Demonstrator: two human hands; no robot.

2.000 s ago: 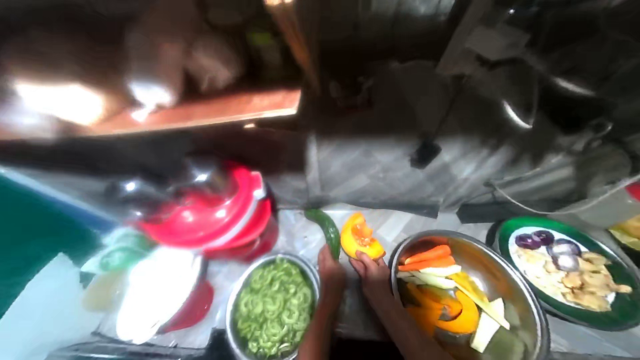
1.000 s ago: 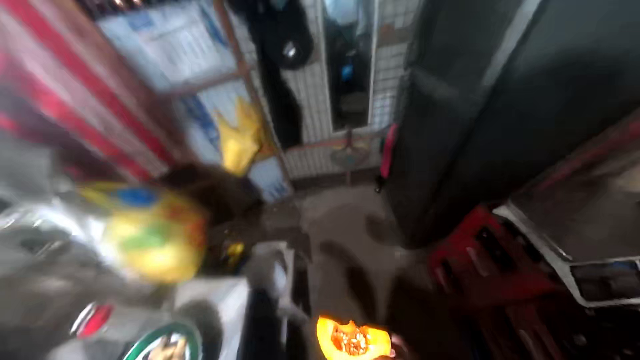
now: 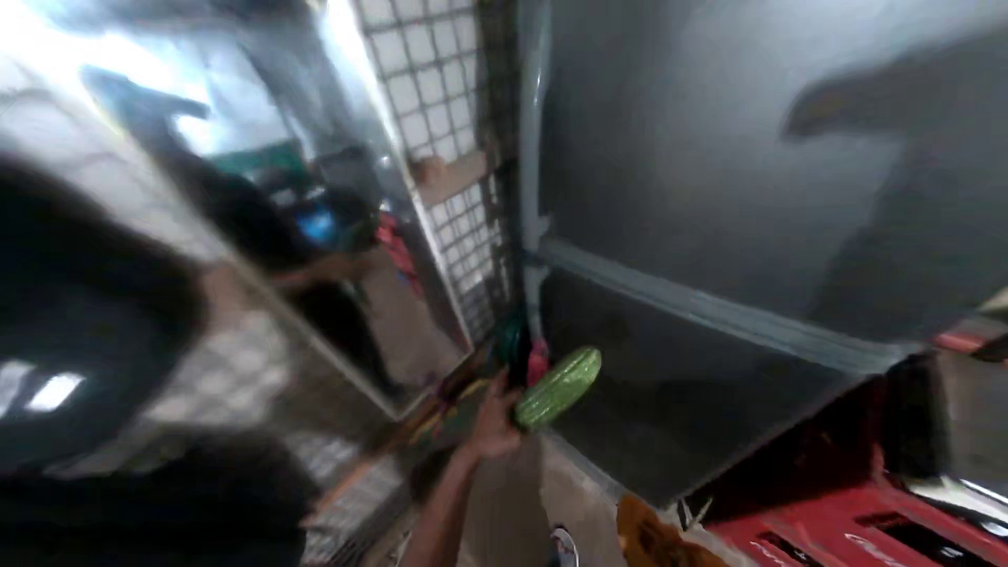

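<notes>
My left hand point(image 3: 496, 417) reaches up from the bottom of the view, its fingers on a green, faintly striped vegetable point(image 3: 559, 387) like a zucchini or cucumber. The vegetable points up and to the right, in front of a dark grey appliance door or panel. At the bottom edge shows an orange-brown piece point(image 3: 657, 539), blurred and partly cut off, which looks like the pumpkin wedge. My right hand is not in view, so its hold on that piece cannot be seen.
A tall framed mirror point(image 3: 331, 236) leans at the left beside a white tiled wall point(image 3: 429, 71). The large grey panel point(image 3: 693, 197) fills the right. Red plastic crates point(image 3: 835, 528) stand at the lower right. A dark, shiny object point(image 3: 71, 315) blurs the left edge.
The view has swung far away from the counter with its bowls towards the mirror and grey panel. The green vegetable, out of sight one second ago, shows again in my left hand.
</notes>
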